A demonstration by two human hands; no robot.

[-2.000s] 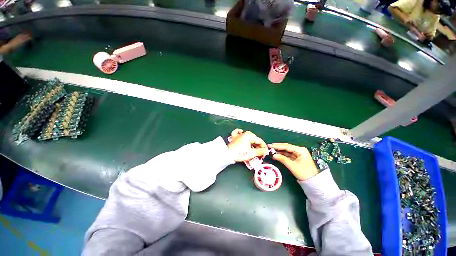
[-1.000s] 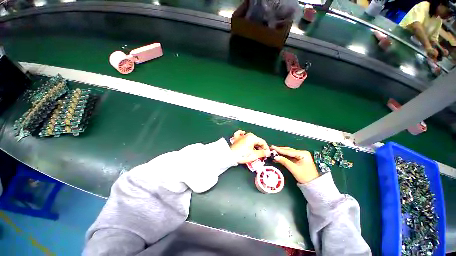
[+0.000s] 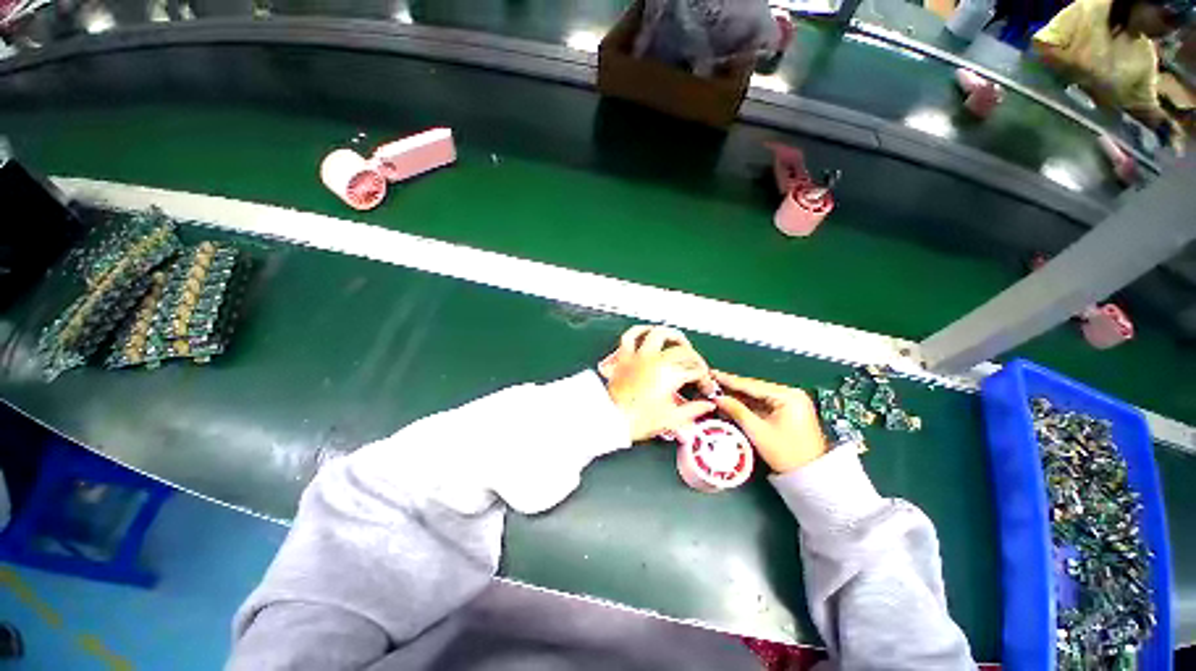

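A pink handheld fan housing (image 3: 715,456) lies on the dark green bench in front of me, its round red-and-white slotted head towards me. My left hand (image 3: 652,383) is closed over its handle and hides most of it. My right hand (image 3: 777,420) is at the neck of the fan, fingertips pinched on something small beside the left fingers; I cannot tell exactly what it is. A loose pile of small green boards (image 3: 866,404) lies just right of my right hand.
Board panels (image 3: 184,304) are stacked at left. A blue bin (image 3: 1011,511) of small boards stands at right, near a grey post (image 3: 1069,282). Beyond the white strip (image 3: 433,265), the belt carries pink fans (image 3: 356,180). A cardboard box (image 3: 672,87) and a person (image 3: 1102,53) are farther back.
My left hand has shifted and covers more of the handle. The fan head has moved slightly right and up. The fans on the belt have moved right.
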